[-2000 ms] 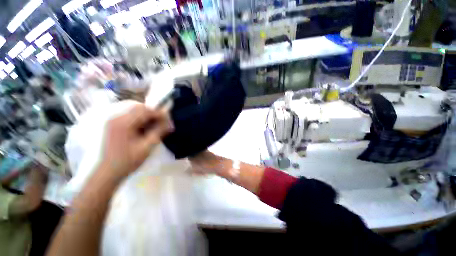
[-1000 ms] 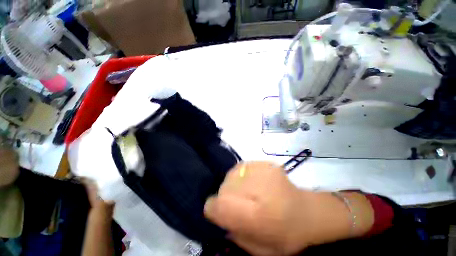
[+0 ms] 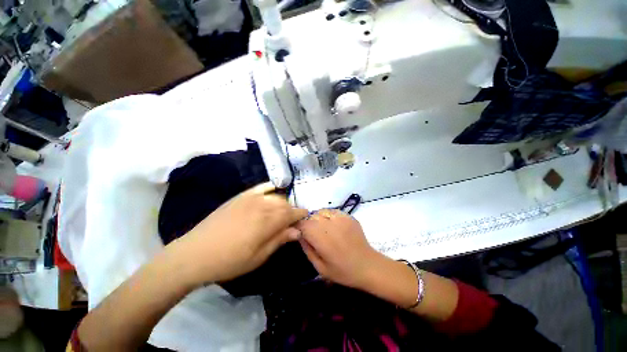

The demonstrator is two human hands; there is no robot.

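Observation:
The black fabric part lies on the white table at the needle area of the sewing machine. The white fabric part spreads in a heap to its left and below it. My left hand is on the black fabric just in front of the needle area, fingers closed on its edge. My right hand touches the left fingertips and pinches the same edge; what exactly is between the fingertips is hidden. Black thread snips lie on the table just behind my right hand.
Dark plaid cloth lies on the machine bed at the right. A brown cardboard box stands at the back left. A sliver of the red bin shows at the left beside the white cloth. Ruler markings run along the front table edge.
Both hands have come together at the needle area, and the black fabric has moved in beside the machine head. The view has shifted closer to the machine.

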